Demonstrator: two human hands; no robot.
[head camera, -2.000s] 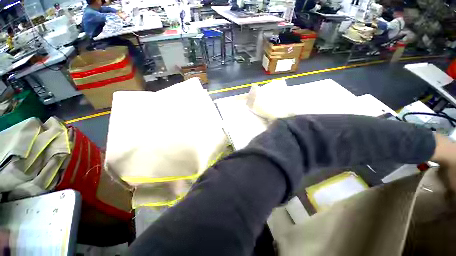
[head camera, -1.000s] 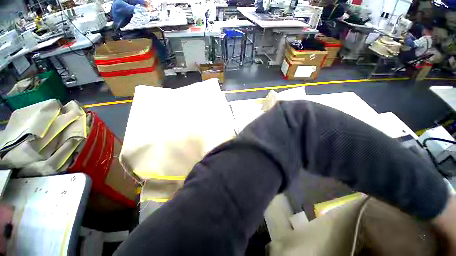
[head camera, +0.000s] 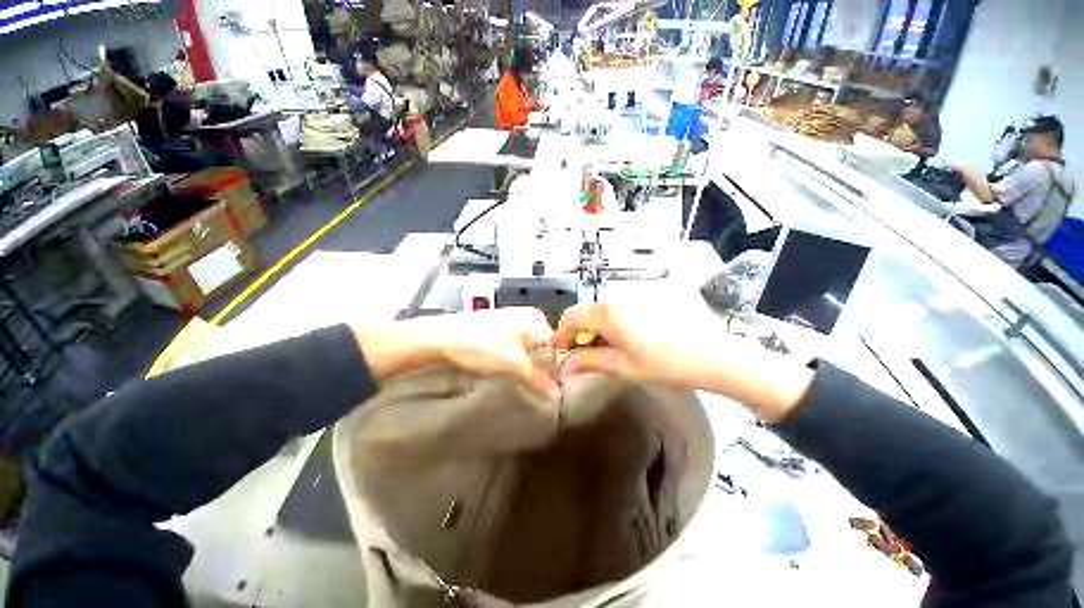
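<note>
A beige bag body (head camera: 410, 457) stands open towards me, its brown inside showing. My left hand (head camera: 517, 347) and my right hand (head camera: 612, 344) meet at its far rim, fingertips close together, pinching the edge there. A small yellow or brass-coloured piece (head camera: 584, 339) shows at my right fingertips; whether it belongs to the machine or is held, I cannot tell. The dark grey machine head (head camera: 535, 295) is just beyond my hands, with a red mark at its left. The bag and my hands hide the work point.
A dark control screen (head camera: 813, 279) stands at the right, with a crumpled clear bag (head camera: 735, 283) beside it. Dark fittings (head camera: 770, 455) and brown-and-gold pieces (head camera: 886, 544) lie on the right of the table. A cardboard box (head camera: 190, 252) stands on the floor at left. People sit at the far right.
The view has swung right, from the side table to the machine. Both hands now show at the bag's far rim; before, mainly one sleeved arm reached across the view.
</note>
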